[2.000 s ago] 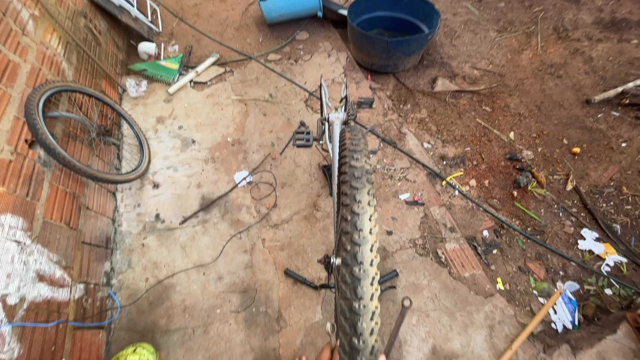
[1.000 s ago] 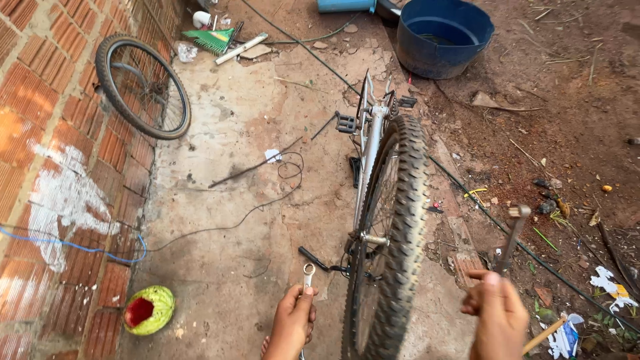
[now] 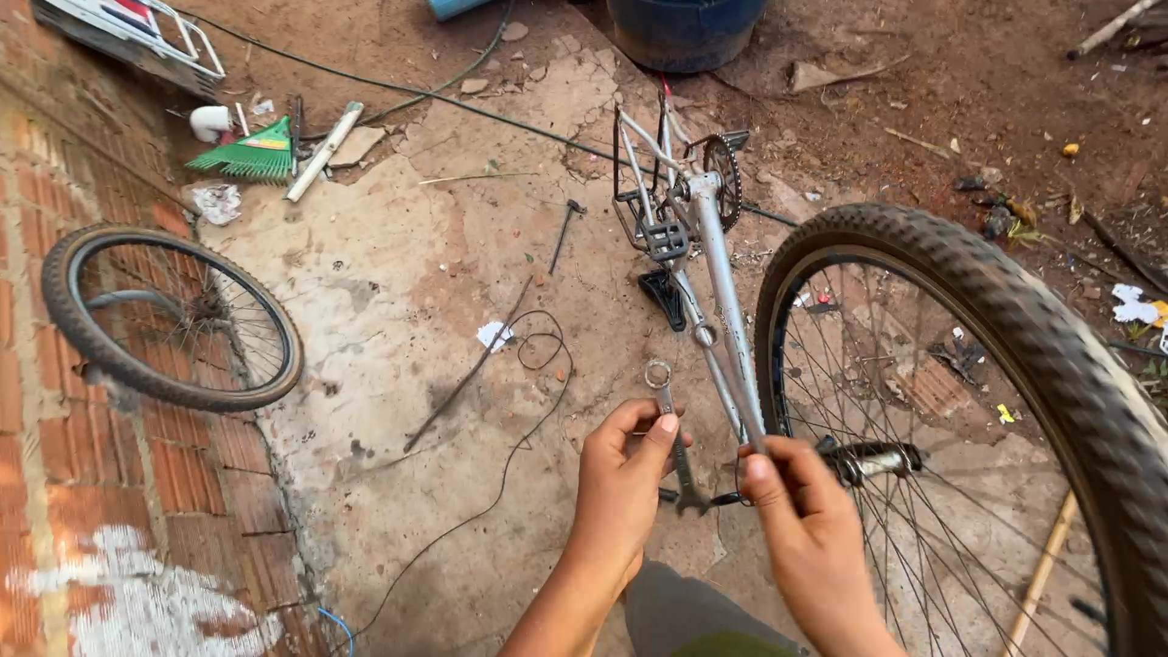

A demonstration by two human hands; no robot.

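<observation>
My left hand [image 3: 628, 474] holds a combination wrench [image 3: 677, 438], its ring end up and its open end down. Close to its right, my right hand [image 3: 794, 493] grips a blurred metal tool [image 3: 737, 383] that points up in front of the frame tube. A silver bicycle frame [image 3: 716, 246] rests upside down on the concrete, with its pedal [image 3: 667, 240], chainring [image 3: 722, 181] and black saddle [image 3: 662, 299] in view. The mounted wheel with a knobby tire [image 3: 912, 224] stands at the right, its hub [image 3: 881, 462] just beyond my right hand.
A loose wheel [image 3: 173, 318] leans on the brick wall [image 3: 119, 474] at the left. A green rake head [image 3: 246, 155], a hammer [image 3: 564, 237], a thin cable [image 3: 502, 484] and a stick [image 3: 470, 365] lie on the ground. A blue tub [image 3: 686, 32] stands beyond the frame.
Both hands, apart on either side of the wheel one second ago, are now close together left of it, each still with its tool. The view has shifted.
</observation>
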